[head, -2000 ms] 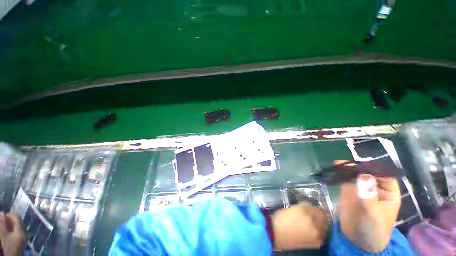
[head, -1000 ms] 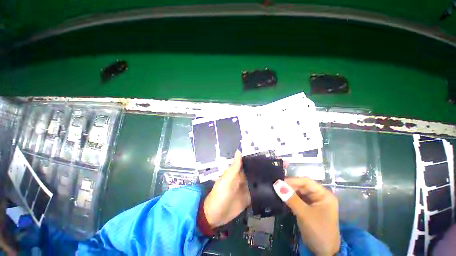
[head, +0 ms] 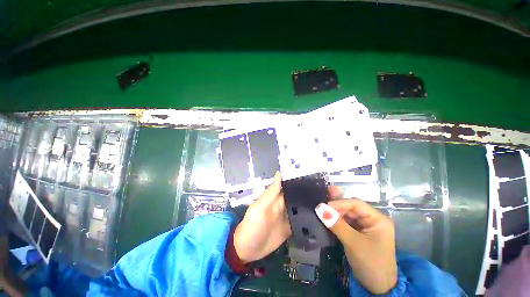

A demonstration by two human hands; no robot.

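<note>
My left hand (head: 260, 227), with a dark red band at the wrist, holds the left edge of a black film-covered piece (head: 307, 212). My right hand (head: 369, 241) has a white cover with a red spot on its thumb, which presses on the right edge of the piece. Small dark holes show in the film. A silver board (head: 303, 265) shows just below the piece; whether they touch I cannot tell. A spotted white sheet (head: 331, 139) and a sticker sheet (head: 235, 158) with black rectangles lie just beyond my hands, on a clear tray (head: 407, 200).
A blister tray (head: 81, 188) with silver boards is at the left, a sticker sheet (head: 36, 217) over its edge. More sticker sheets (head: 511, 194) lie at the right. Behind the worn white rail (head: 174, 118), black boards (head: 314, 80) sit on the green belt. A pink sleeve (head: 514, 283) shows lower right.
Both hands stay nearly in place around the black piece, whose surface now looks greyer, with clearer holes. Two belt boards appear slightly further right. Earlier, my right hand held a dark piece further right.
</note>
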